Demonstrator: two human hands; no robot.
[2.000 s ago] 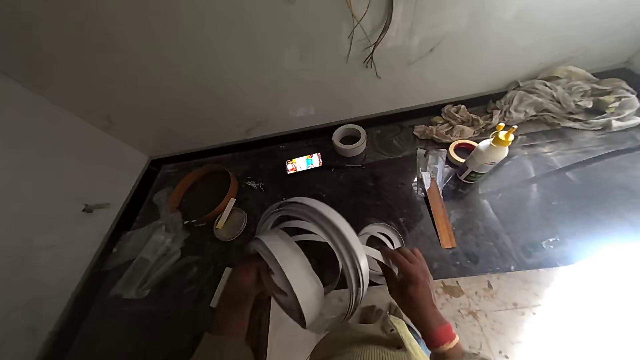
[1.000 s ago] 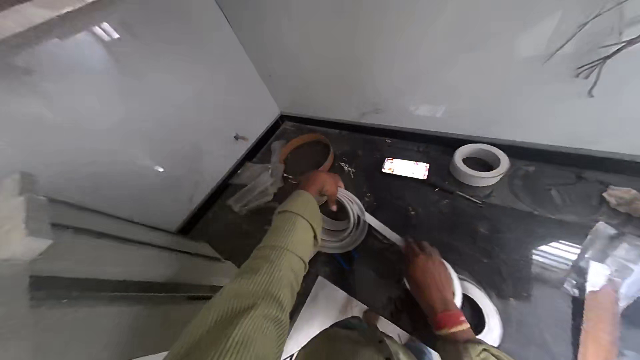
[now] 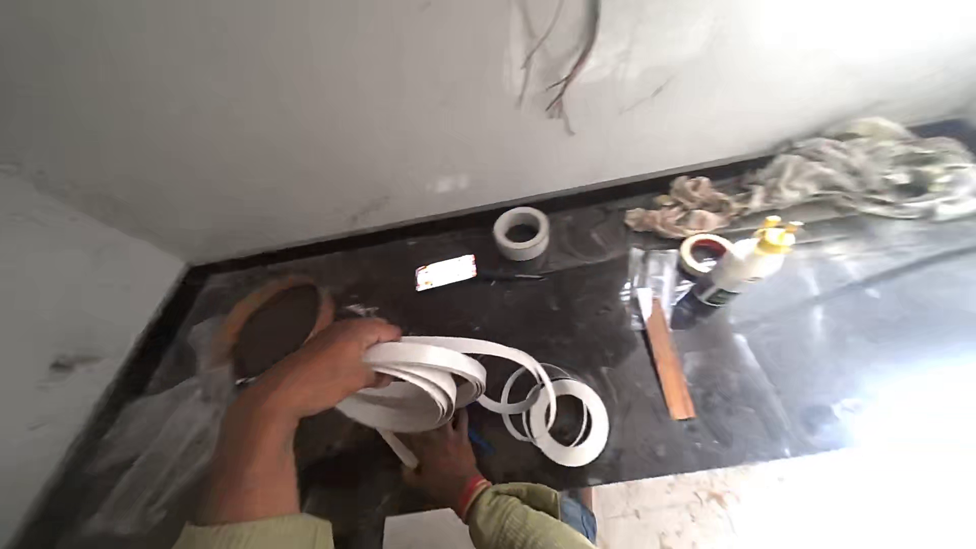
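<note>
My left hand (image 3: 335, 366) grips a loose coil of white edge-banding strip (image 3: 412, 381) by its left side, above the dark countertop. Below the coil is my right hand (image 3: 446, 457), partly hidden by it; a strip end hangs beside the fingers, and whether they hold anything cannot be told. Loops of the strip run right to a flat white roll (image 3: 591, 423), which lies on the countertop.
A brown banding roll (image 3: 324, 305) and clear plastic (image 3: 152, 457) lie left. Behind are a lit phone (image 3: 446, 272), a pen (image 3: 515, 277) and a white tape roll (image 3: 521, 234). To the right are a brown strip (image 3: 669, 362), masking tape (image 3: 698, 254), a glue bottle (image 3: 736, 274) and rags (image 3: 854, 175).
My right hand has moved left, from beside the flat white roll to below the coil. The coil, low on the countertop one second ago, is now raised in my left hand. The view has swung right.
</note>
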